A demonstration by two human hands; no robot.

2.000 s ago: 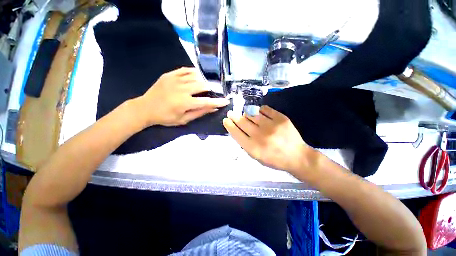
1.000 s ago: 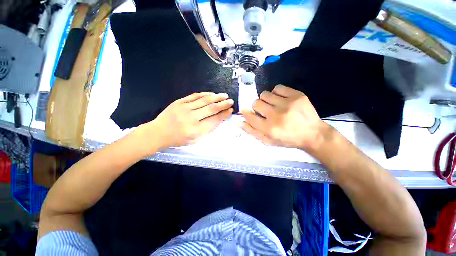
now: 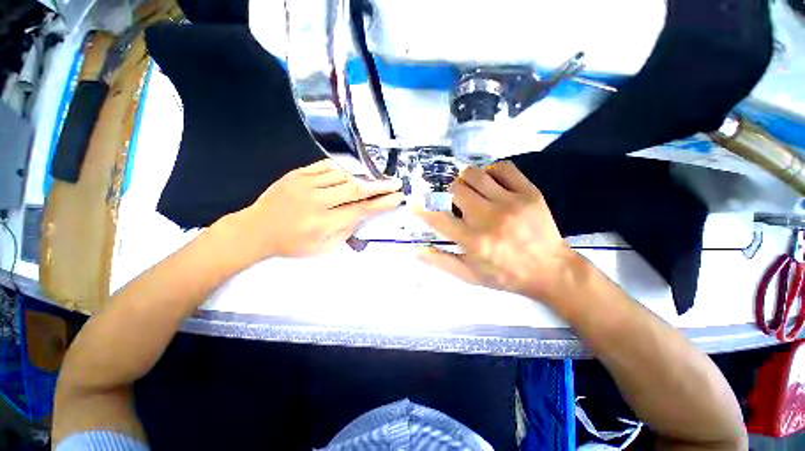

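Black cloth lies on the white table on both sides of the needle, with a wide panel at left [image 3: 234, 123] and another part at right [image 3: 609, 194]. The shiny presser foot area [image 3: 410, 181] sits between my hands and is partly hidden. My left hand [image 3: 322, 211] lies flat at the left panel's lower edge, fingertips close to the foot. My right hand [image 3: 507, 233] is just right of the foot, its upper fingers curled at the right cloth's edge and thumb stretched left. Whether it pinches cloth is hidden.
The white machine head [image 3: 530, 35] stands ahead, with black cloth draped over its right side. Brown cardboard [image 3: 84, 238] with a black rectangle [image 3: 79, 132] is at left. Red-handled scissors [image 3: 778, 299] and a tan wooden handle [image 3: 768, 154] are at right. A blue crate [image 3: 549, 405] is below.
The view has shifted. The left panel's lower edge now lies higher against my left hand than two seconds ago, baring table below it. My right hand's thumb and fingers are more spread.
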